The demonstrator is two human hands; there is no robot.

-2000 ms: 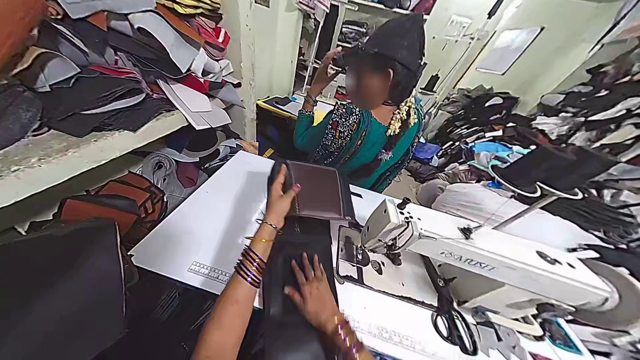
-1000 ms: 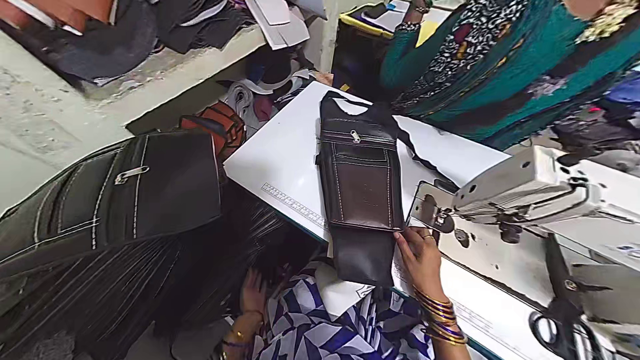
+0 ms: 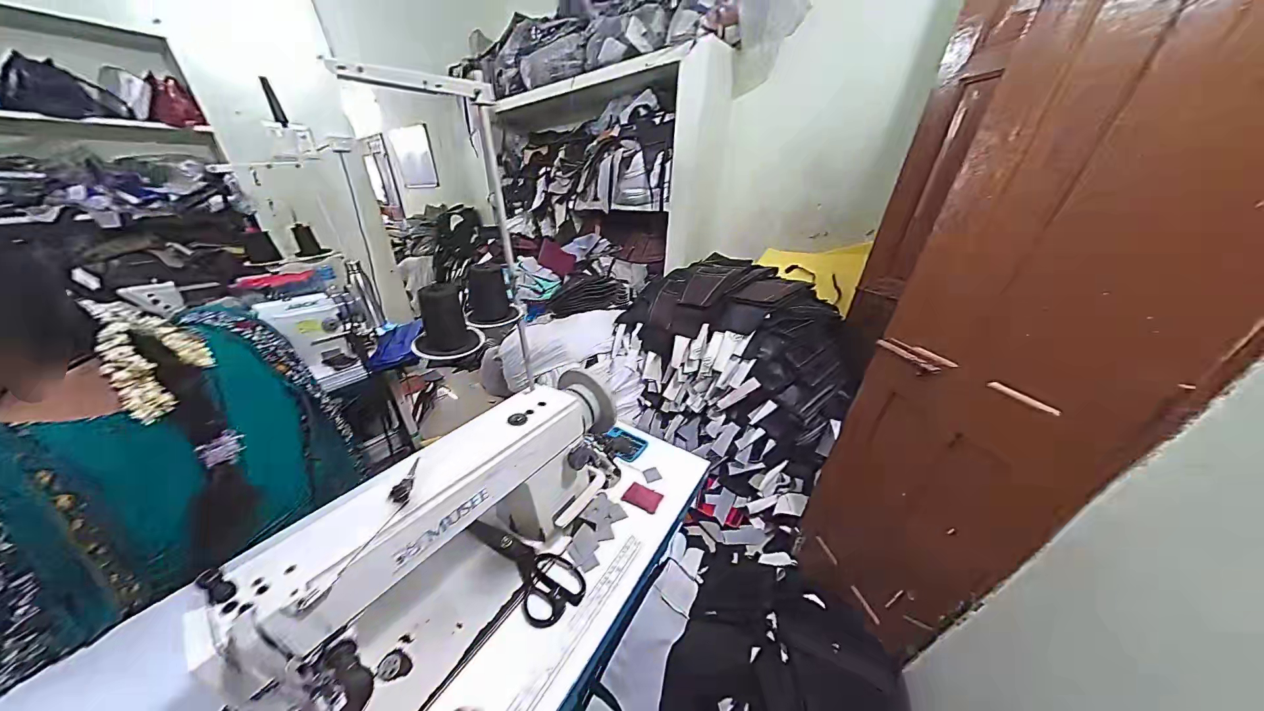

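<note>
Neither of my hands shows in the head view now, so what they hold cannot be seen. A white industrial sewing machine (image 3: 425, 523) stands on a white table (image 3: 553, 662), its needle end toward the lower left. Black-handled scissors (image 3: 551, 585) lie beside the machine's base. Small grey scraps (image 3: 592, 531) and a dark red scrap (image 3: 643, 497) rest near the machine's handwheel end. A blue-edged tray (image 3: 626, 444) sits at the table's far corner.
A person in teal (image 3: 267, 425) is at the left, close to the table. Beyond the machine is a large heap of black pieces with pale tabs (image 3: 736, 375). Black thread cones (image 3: 444, 318) stand behind. A brown wooden door (image 3: 1066, 326) is at the right, and black material (image 3: 780, 632) lies below it.
The view has swung far to the right. My hands and the black bag, seen at the table one second ago, are out of view.
</note>
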